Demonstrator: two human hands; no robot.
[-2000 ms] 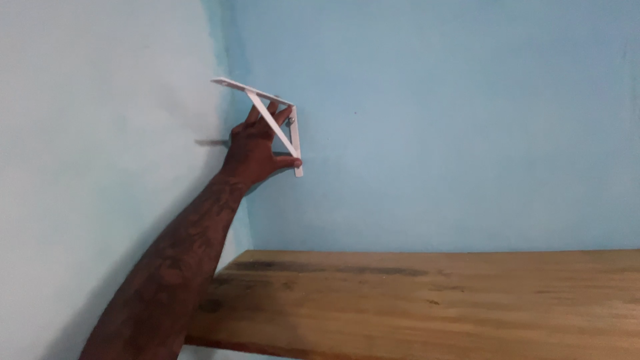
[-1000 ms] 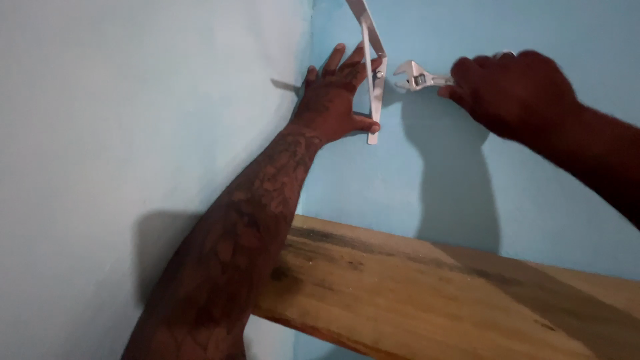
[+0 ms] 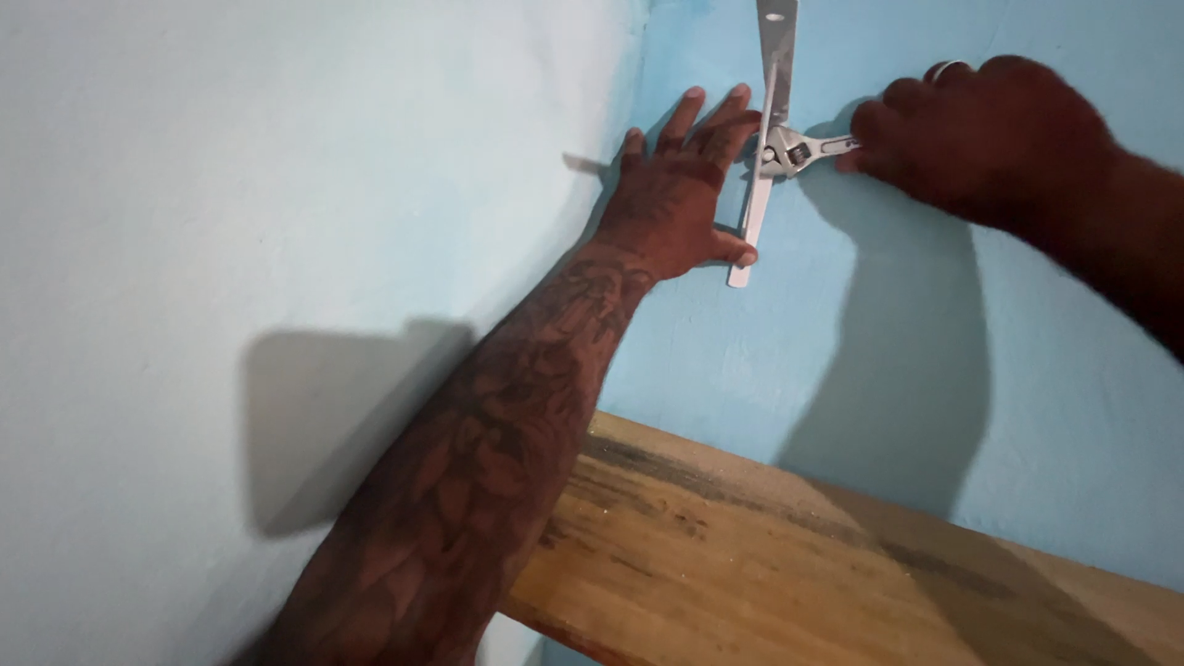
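A white metal shelf bracket [image 3: 756,208] stands against the blue wall near the corner, its upper arm reaching out of the top of the view. My left hand [image 3: 675,190] lies against the wall at its left side, with the thumb on the lower part of the bracket and a fingertip at its upper part. From the right, my right hand [image 3: 980,139] grips the handle of an adjustable wrench [image 3: 797,153]. The wrench's jaws are at a bolt head [image 3: 769,155] on the bracket's upright leg.
Below the hands a wooden shelf board [image 3: 740,564] runs along the blue wall [image 3: 1073,407]. The pale side wall [image 3: 277,185] meets it at the corner on the left. Shadows of the arms fall on both walls and the board.
My right hand came into view with the wrench, then moved it left from beside the bracket onto the bolt head. My left hand has stayed at the bracket. The view has shifted and tilted.
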